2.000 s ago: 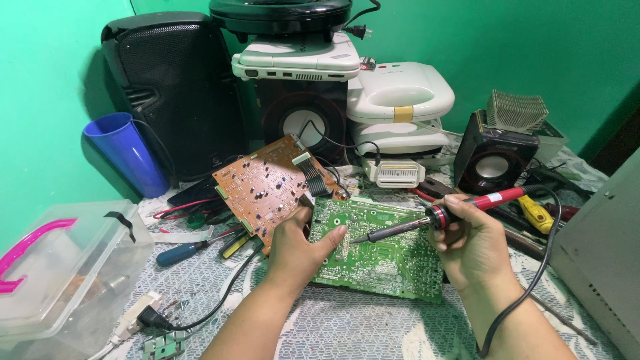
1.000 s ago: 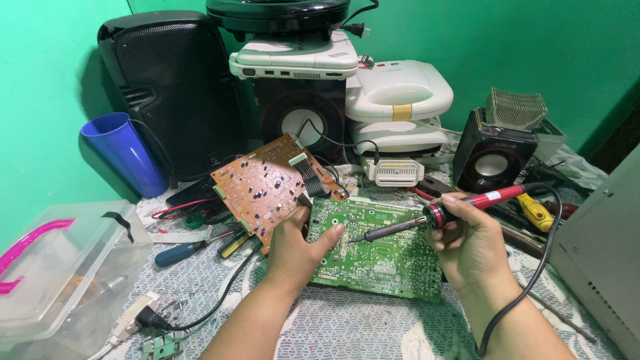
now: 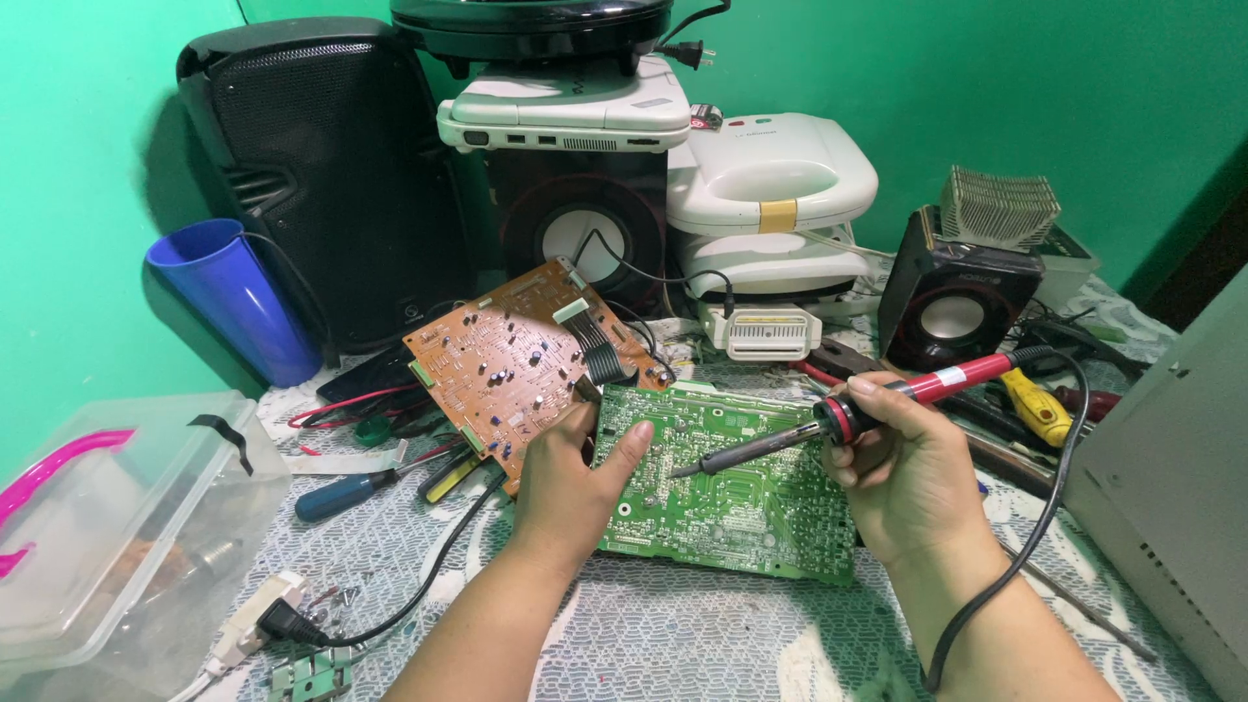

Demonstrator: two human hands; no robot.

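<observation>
A green circuit board (image 3: 731, 487) lies tilted at the centre, solder side up. My left hand (image 3: 575, 478) grips its left edge, thumb on the face and the fingers hidden behind. In my right hand (image 3: 907, 458) is a soldering iron (image 3: 936, 383) with a red and black handle, pointing left. Its tip is at the left part of the board; whether it touches cannot be told. Behind my left hand leans a brown circuit board (image 3: 502, 361) with components, and a black ribbon cable (image 3: 597, 343) runs from it toward the green board.
A clear plastic box (image 3: 127, 526) stands at left, near a blue-handled screwdriver (image 3: 346, 495) and a plugged extension socket (image 3: 255, 614). Speakers (image 3: 331, 195), a white laptop (image 3: 575, 112) and a blue cup (image 3: 239, 302) stand behind. Pliers (image 3: 843, 361) and a grey metal case (image 3: 1170, 468) are at right.
</observation>
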